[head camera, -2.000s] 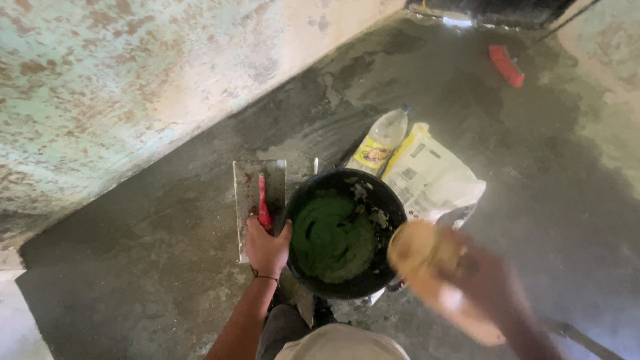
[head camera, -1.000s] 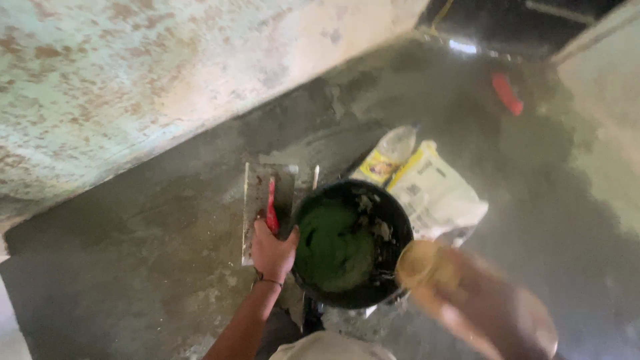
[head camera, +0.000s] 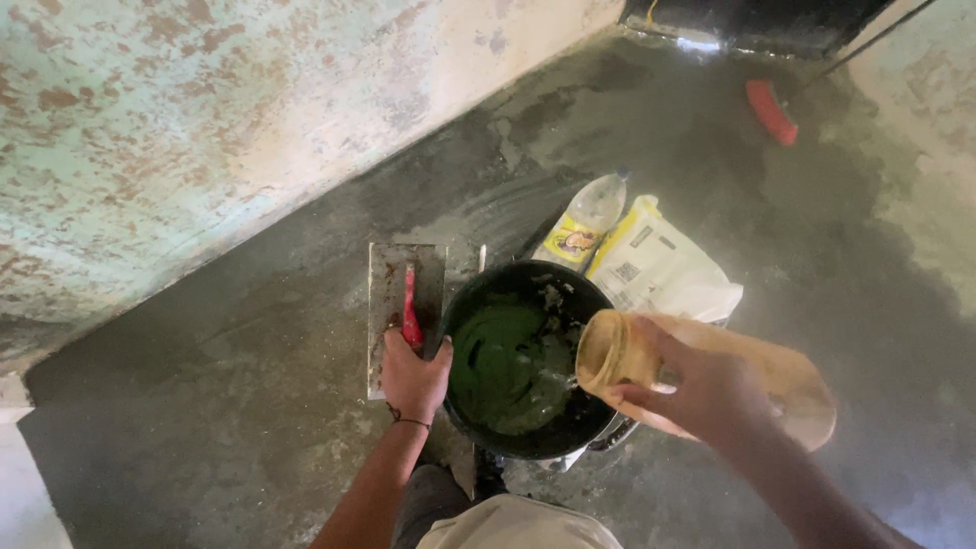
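A black bucket [head camera: 526, 450] holds wet, dark green-looking material with pale bits along its inner wall. My right hand [head camera: 709, 381] grips a wide-mouthed, yellowish plastic jar [head camera: 793, 381], tilted with its mouth over the bucket's right rim. A little clear liquid seems to fall from the mouth. My left hand [head camera: 415, 374] is at the bucket's left side, its thumb at the rim and its other fingers by the red handle of a rectangular plastering trowel [head camera: 381, 305]. Whether those fingers hold the handle is unclear.
Beyond the bucket lie a clear plastic bottle [head camera: 598, 202] with a yellow label and a white and yellow printed bag [head camera: 663, 259]. A red broom head [head camera: 772, 113] rests farther off on the concrete floor [head camera: 229, 396]. A patchy wall [head camera: 252, 99] runs along the left.
The right hand's jar has stayed tilted at the bucket's right rim, its angle shifting slightly. The left hand has kept its place between trowel and bucket.
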